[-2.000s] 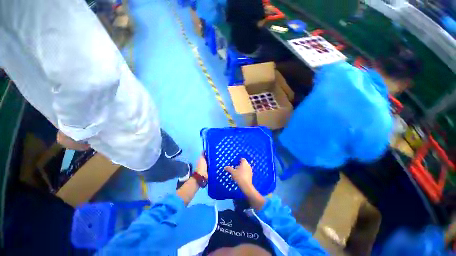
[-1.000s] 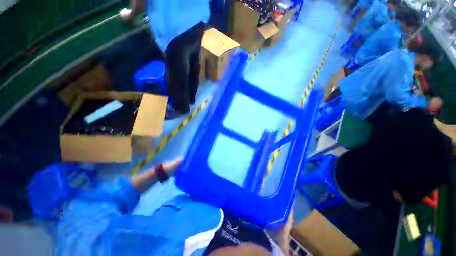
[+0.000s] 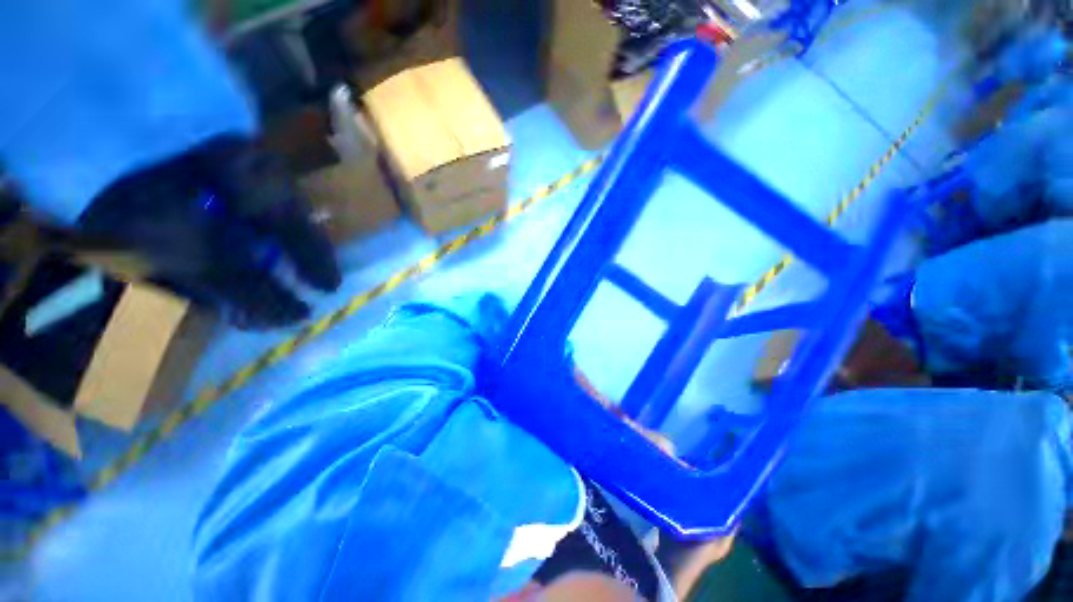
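A bright blue plastic stool (image 3: 588,417) is tilted in front of my chest, with its legs pointing up and away from me. My left sleeve runs up to the stool's left side. A blurred strip of skin, seemingly my left hand (image 3: 614,406), shows through the stool frame; its fingers and grip are hidden. My right hand (image 3: 704,555) is at the stool's near right corner, partly hidden under it and holding it.
A closed carton (image 3: 441,129) stands on the blue floor beside yellow-black tape (image 3: 341,315). An open carton (image 3: 130,353) is at left by a person's dark-trousered legs (image 3: 224,223). People in blue smocks (image 3: 930,476) are at right. More cartons (image 3: 579,71) stand at the top.
The stool, earlier seen seat side up in both hands, is now turned with its legs away from me. The view has swung left, and my left hand has gone mostly behind the stool.
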